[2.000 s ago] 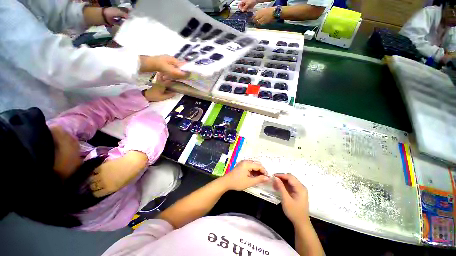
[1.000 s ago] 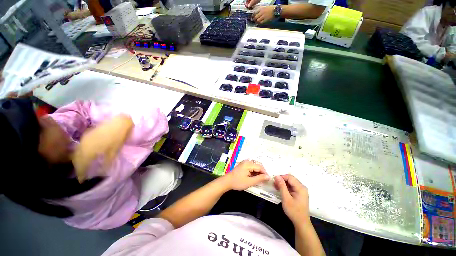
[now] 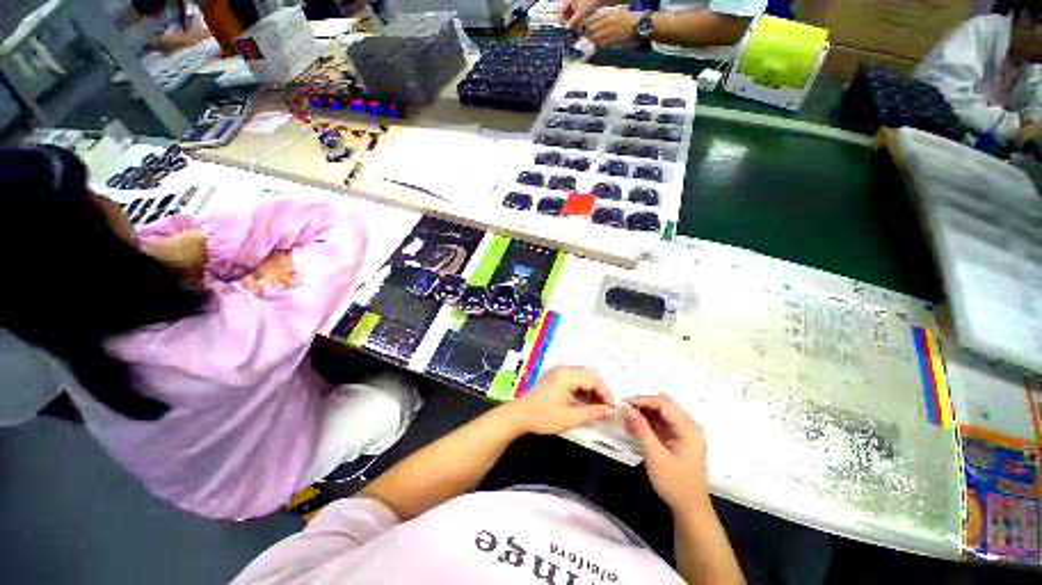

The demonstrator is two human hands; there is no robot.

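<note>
My left hand and my right hand meet with their fingertips over the front edge of the speckled board. Between the fingertips is a small pale piece, barely visible; its kind cannot be told. A dark oval part lies flat in a clear surround at the board's upper left. Several watch heads stand in a row on the black-and-green mat.
A white blister tray with dark watches and a red marker lies beyond the board. A person in pink sits at left with arms folded on the bench. Pale stacked trays stand at right. Dark trays are at the back.
The standing person with the tilted tray has left the view at left. The seated person has turned and folded their arms. My hands have barely moved.
</note>
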